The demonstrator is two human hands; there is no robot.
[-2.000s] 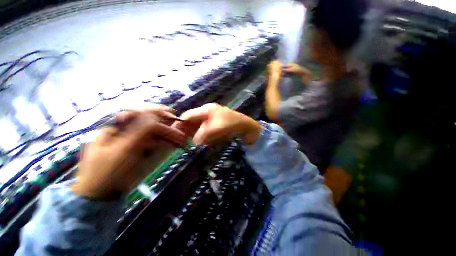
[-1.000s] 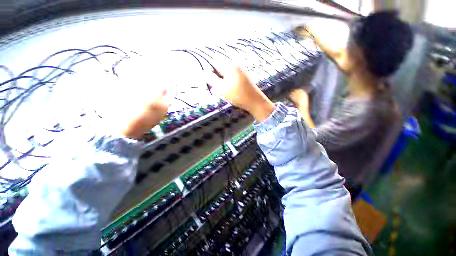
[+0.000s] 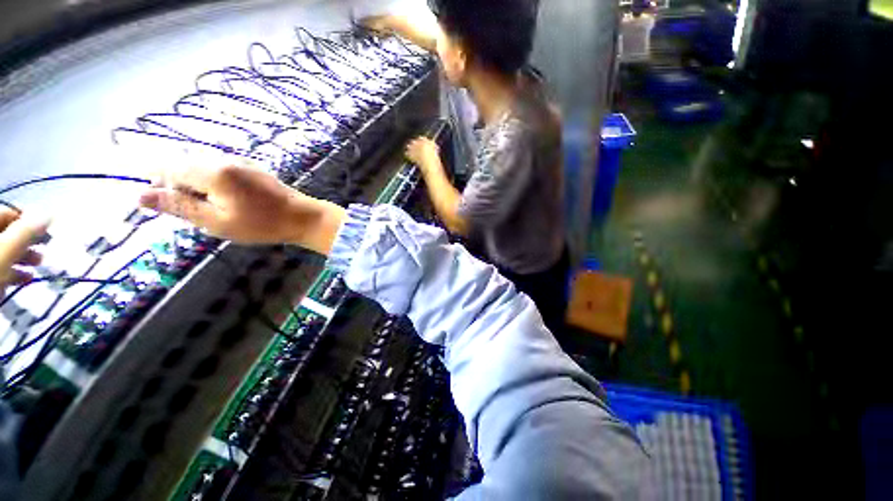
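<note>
My right hand (image 3: 240, 204) is over the upper shelf, its fingers closed on the end of a black lead (image 3: 78, 177) that arcs in from the left edge. My left hand (image 3: 15, 250) is cut off by the left edge, its fingers partly bent; I cannot tell whether it holds anything. Below the hands, small white adapters (image 3: 101, 245) stand in a row, washed out by glare, beside a green load board (image 3: 152, 269) with leads across it.
More black leads (image 3: 235, 88) loop above the upper shelf. A socket strip (image 3: 186, 357) and lower cable rows (image 3: 392, 401) lie below. Another person (image 3: 519, 176) works at the rack's far end. A blue tray (image 3: 729, 416) of white adapters is at lower right, near an orange-brown stool (image 3: 599, 301).
The view has swung right, so my hands and the other person appear further left. My left hand is now mostly out of the picture. The blue tray has come into view.
</note>
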